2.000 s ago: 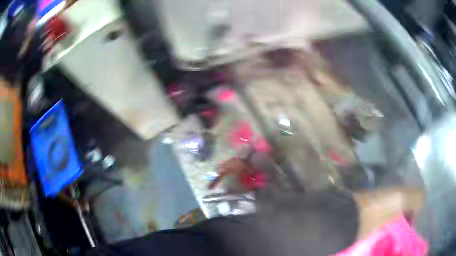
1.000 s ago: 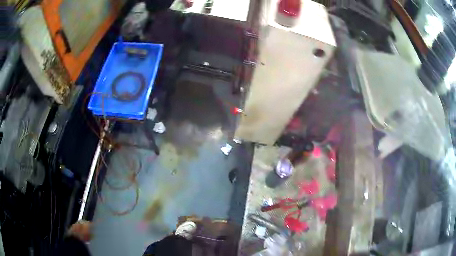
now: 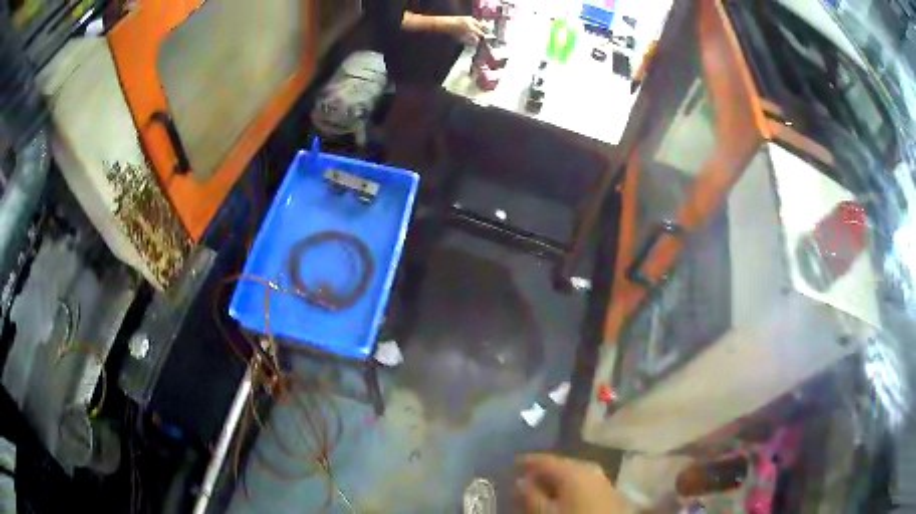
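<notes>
My right hand (image 3: 573, 487) is at the bottom edge, right of centre, bare and partly cut off. Its fingers look bent, and it is unclear whether anything is in them. My left hand is not in view. The blue crate (image 3: 382, 326) stands ahead, left of centre. In it are a grey metal insert with blocks (image 3: 352, 185) near the far edge and a dark coil (image 3: 331, 269) in the middle. Neither is touched by my hand.
An orange-framed door (image 3: 151, 120) is at the left, another (image 3: 615, 291) at the right. A white-topped table (image 3: 583, 115) holds dark pink parts (image 3: 489, 65) and a green item (image 3: 560, 38); another person's hand (image 3: 467, 28) is there. Thin orange tubing (image 3: 326, 442) loops below the crate.
The view has swung right and up, bringing the far table and person in. The left hand has left the picture; the right hand now shows at the bottom, without the earlier pink item visible.
</notes>
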